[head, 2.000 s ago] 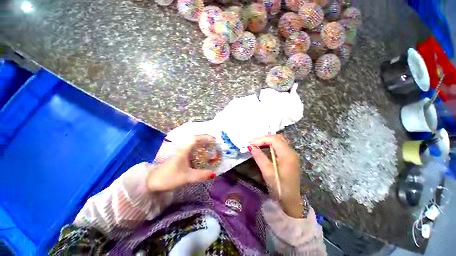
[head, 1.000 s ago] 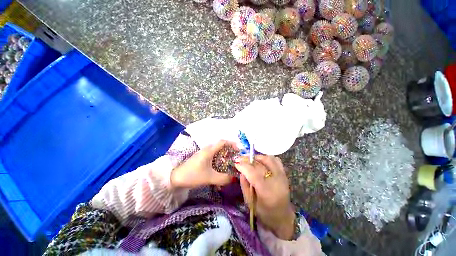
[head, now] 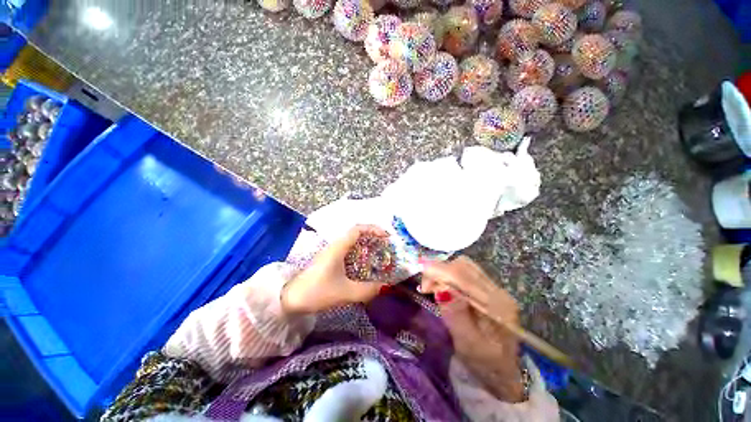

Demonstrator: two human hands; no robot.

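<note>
My left hand (head: 333,276) holds a decorated ball (head: 370,257) with dense multicoloured dots, between thumb and fingers, over my lap at the table's front edge. My right hand (head: 473,309) is just right of the ball and holds a thin wooden-handled stick tool (head: 539,342). Its handle slants down to the right, and its pale front end points at the ball. The tip is blurred, so I cannot tell if it touches the ball. A white cloth (head: 395,202) with blue marks lies behind my hands, with a smooth white oval piece (head: 449,210) on it.
Many decorated balls (head: 436,76) are heaped at the back. A pile of small clear pieces (head: 638,272) lies right. A black pot (head: 712,124), white cup (head: 731,200) and yellow item (head: 728,264) stand at the right edge. A blue crate (head: 140,255) is left, beside another holding darker balls (head: 29,152).
The stick has swung from nearly upright in view to a slant down to the right, as my right hand turned. My left hand still holds the ball. The camera view has shifted slightly.
</note>
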